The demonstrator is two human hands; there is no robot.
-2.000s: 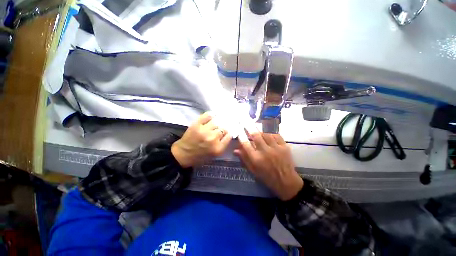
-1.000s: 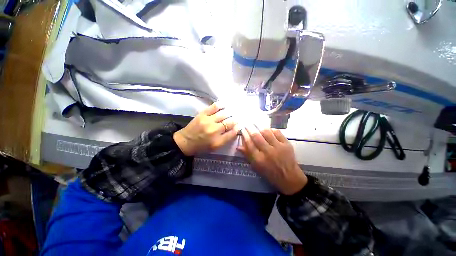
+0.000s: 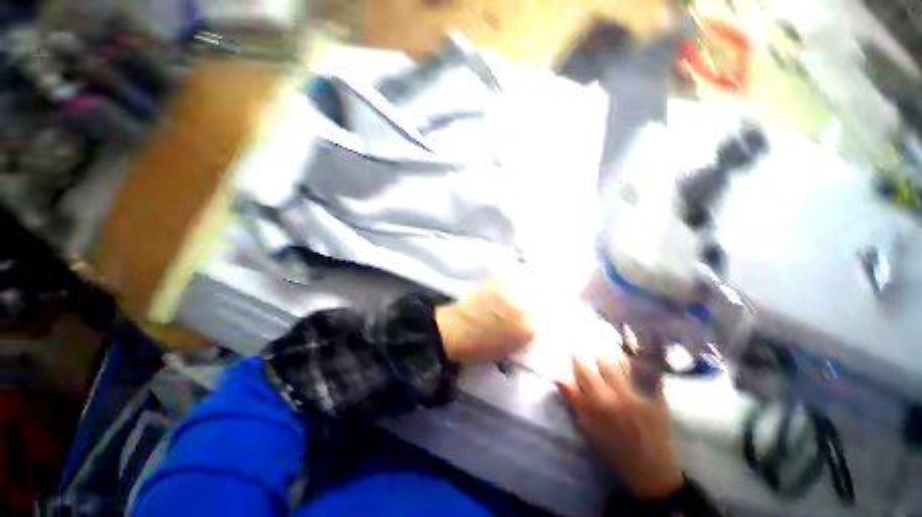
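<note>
The frame is blurred, with strong lamp glare at the needle area. The light and dark grey garment panels lie in a folded heap left of the sewing machine. My left hand is at the heap's lower right end, fingers curled down; glare hides what is under them. My right hand lies on the white table just below the needle area, fingers stretched towards it. The presser foot and any cloth edge under my fingers cannot be made out.
Dark green-black looped snips lie right of my right hand. A worn brown wooden surface is at the left. Dark grey shapes and a red object are at the far side. The grey table edge runs below my hands.
The view has tilted and swung, so the far side of the table now shows and the scene is blurred. My hands are a little further apart.
</note>
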